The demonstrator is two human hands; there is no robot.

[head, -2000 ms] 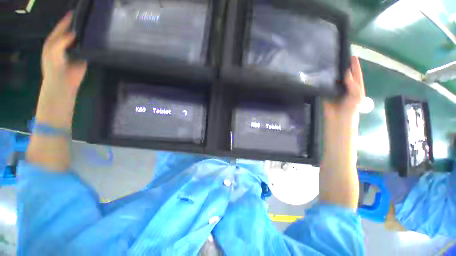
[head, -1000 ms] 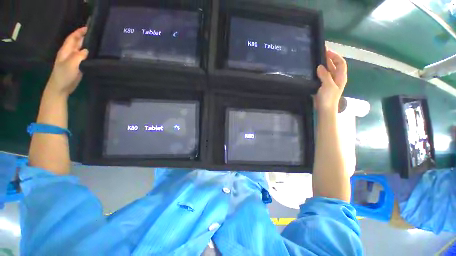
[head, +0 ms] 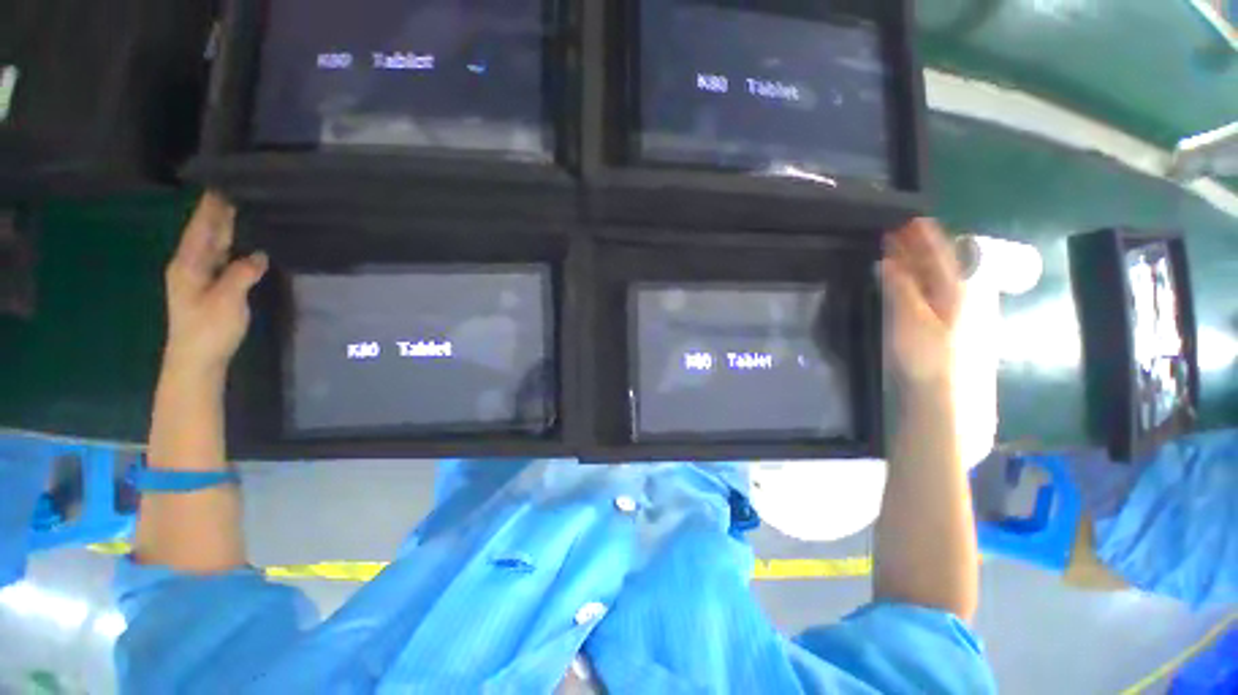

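Observation:
Two black trays, an upper one (head: 407, 181) and a lower one (head: 581, 340), lie edge to edge. Each holds two tablets with dark screens reading "K80 Tablet", such as the lower left tablet (head: 414, 387) and the lower right tablet (head: 740, 401). My left hand (head: 211, 292) is at the left side of the lower tray near its upper corner, fingers and thumb apart. My right hand (head: 926, 299), blurred, is at the opposite side. Whether either hand grips the rim cannot be told. The top of the upper tray is cut off by the picture's edge.
The green bench (head: 1039, 387) runs under the trays. A white roll (head: 1007, 264) lies right of my right hand. Another black tray (head: 1107, 340) with bright contents stands farther right. A dark tray or box (head: 95, 102) is at upper left. Below are a white round stool (head: 815, 505) and a blue stool (head: 1039, 509).
The upper tray was lifted over the lower one's upper part, then came down; it now sits beyond it. My hands have moved from the upper tray's sides down to the lower tray's sides.

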